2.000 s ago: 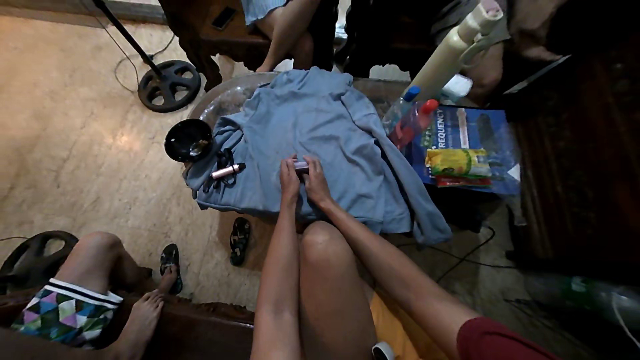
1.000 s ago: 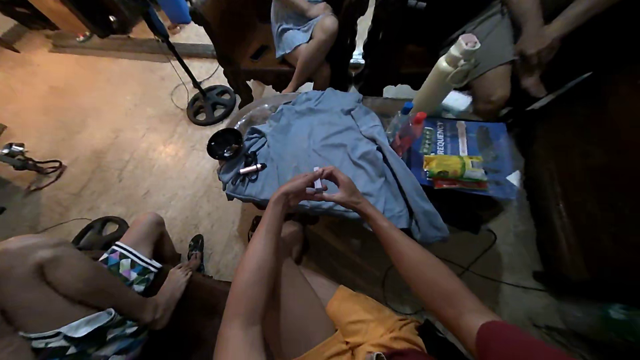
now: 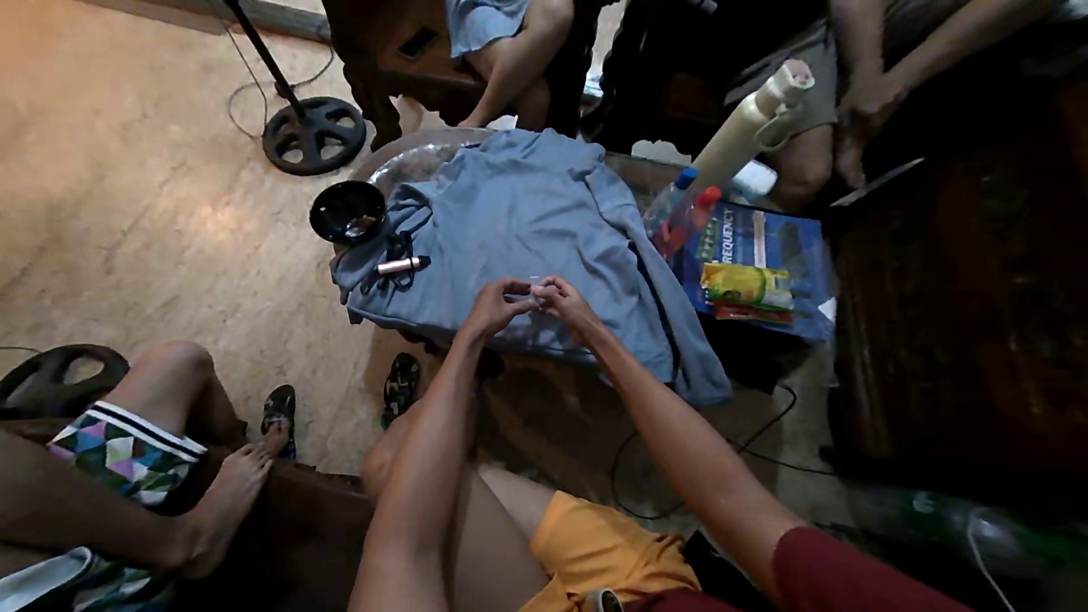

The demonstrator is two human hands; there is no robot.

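A small clear object (image 3: 536, 293), too small to name, is pinched between the fingertips of my left hand (image 3: 500, 306) and my right hand (image 3: 565, 306). Both hands are above the near edge of a grey-blue long-sleeved garment (image 3: 527, 212), which lies spread over a low table. To the left of my hands, a pink cylindrical device (image 3: 399, 266) with a black cord rests on the cloth. Beyond it, at the table's left edge, stands a black bowl (image 3: 348, 212) with some bits inside.
At right, a blue box (image 3: 799, 246) carries yellow packets (image 3: 748, 285). Near it stand a cream tall bottle (image 3: 752, 119) and plastic bottles with blue and red caps (image 3: 688, 217). Seated people surround the table. A round black stand base (image 3: 314, 136) is on the floor.
My hands have stayed together over the garment's near side, with the fingers changing their hold on the small object. The view has shifted.
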